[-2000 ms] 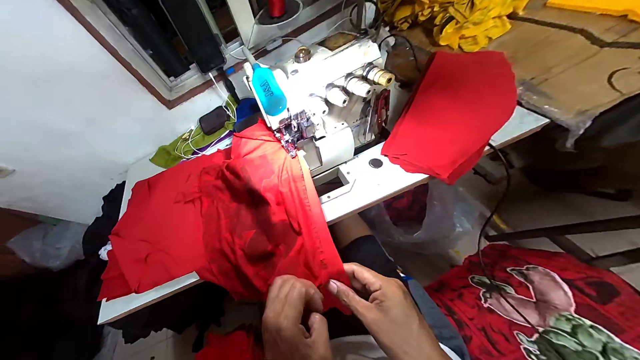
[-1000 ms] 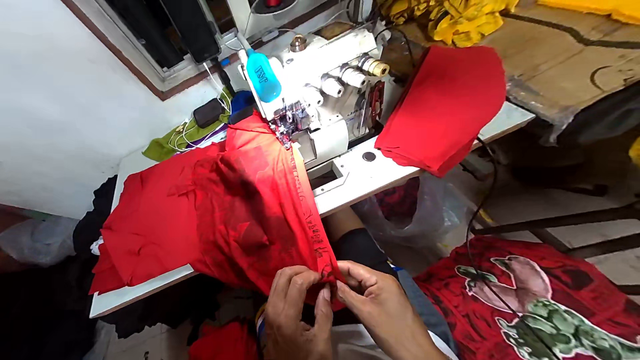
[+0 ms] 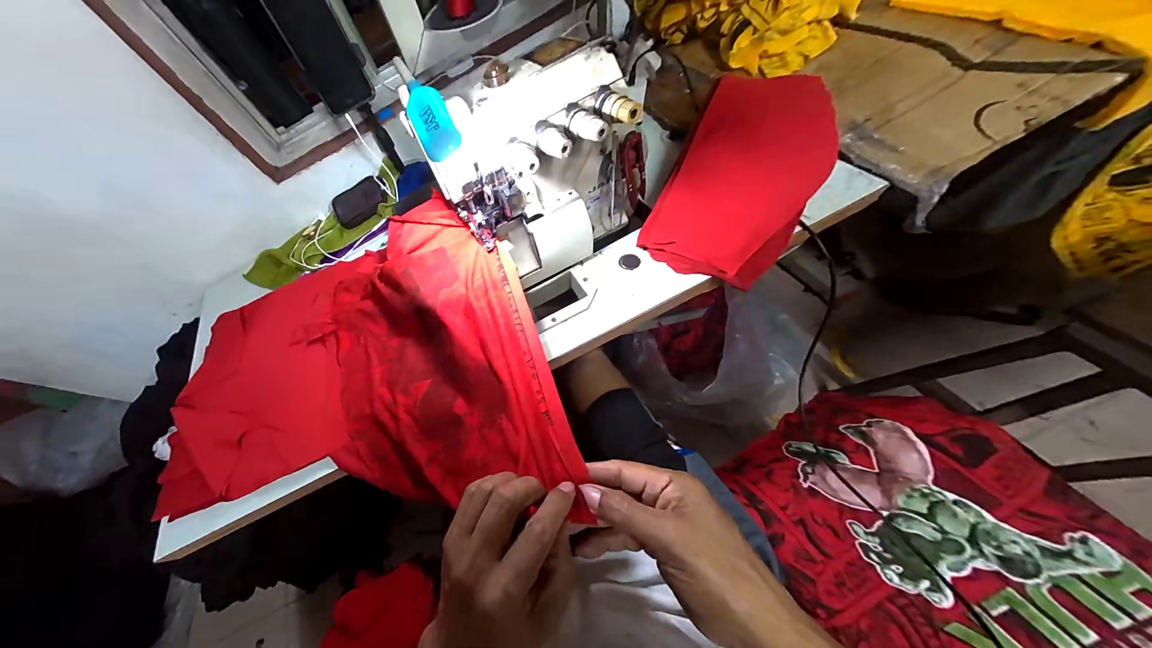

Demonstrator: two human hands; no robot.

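My left hand (image 3: 504, 549) and my right hand (image 3: 670, 531) pinch the near edge of a red fabric piece with dark print (image 3: 432, 360), their fingertips almost touching. The fabric runs from my fingers up to the presser foot area of a white overlock sewing machine (image 3: 540, 117), with a stitched seam along its right edge. More plain red fabric (image 3: 261, 387) lies under and to the left of it on the white table (image 3: 243, 517). A stack of cut red fabric pieces (image 3: 747, 180) rests right of the machine.
A blue bottle (image 3: 434, 121) stands on the machine. Green cloth (image 3: 288, 261) with a white cable lies behind the fabric. A printed red garment (image 3: 936, 513) is at lower right, crossed by a black cord (image 3: 830, 297). A plastic bag (image 3: 747, 360) sits below the table.
Both hands still hold the fabric's edge; the fingers have shifted a little along it. The fabric between hands and machine looks straighter along its seam than two seconds ago.
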